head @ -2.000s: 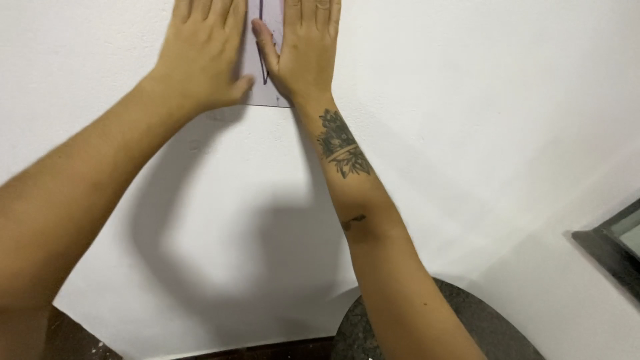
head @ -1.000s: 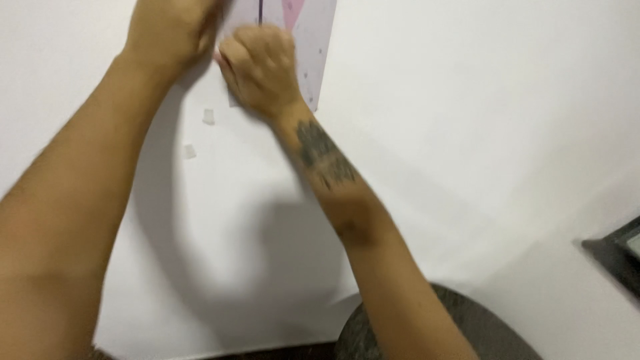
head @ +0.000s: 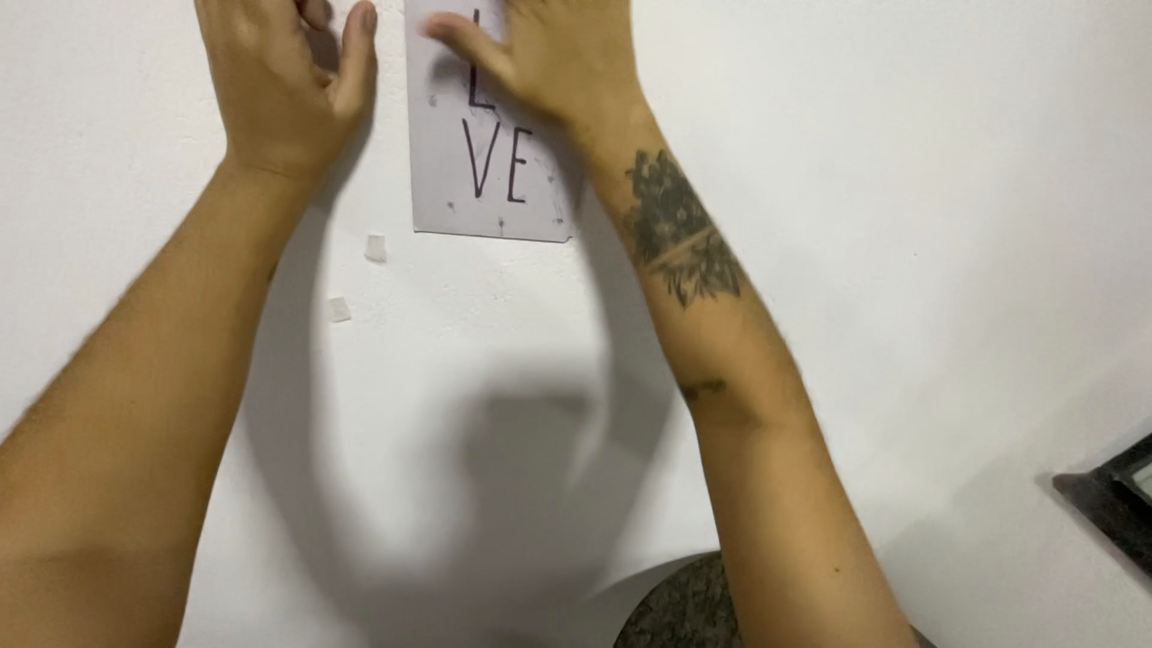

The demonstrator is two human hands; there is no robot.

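A pale lilac card or thin panel (head: 459, 198) with dark hand-drawn lettering lies against the white wall (head: 864, 225), its top beyond the view's upper edge. My right hand (head: 567, 54) rests over its upper right part, thumb stretched to the left. Left of the panel, apart from it, my left hand (head: 288, 90) is by the wall with its thumb spread; part of its fingers is cut off above, and nothing shows in it. Two small whitish squares stick to the wall below: one (head: 375, 248) near the panel's lower left corner, another (head: 339, 310) lower and further left.
A round dark speckled surface (head: 684, 607) stands at the bottom, partly behind my right forearm. At the right edge is the corner of a dark frame (head: 1107, 504). Shadows of my arms and head fall on the wall.
Two seconds ago both hands lay on the panel; my left hand has since moved left off it. My right hand, curled one second ago, is now spread over the panel.
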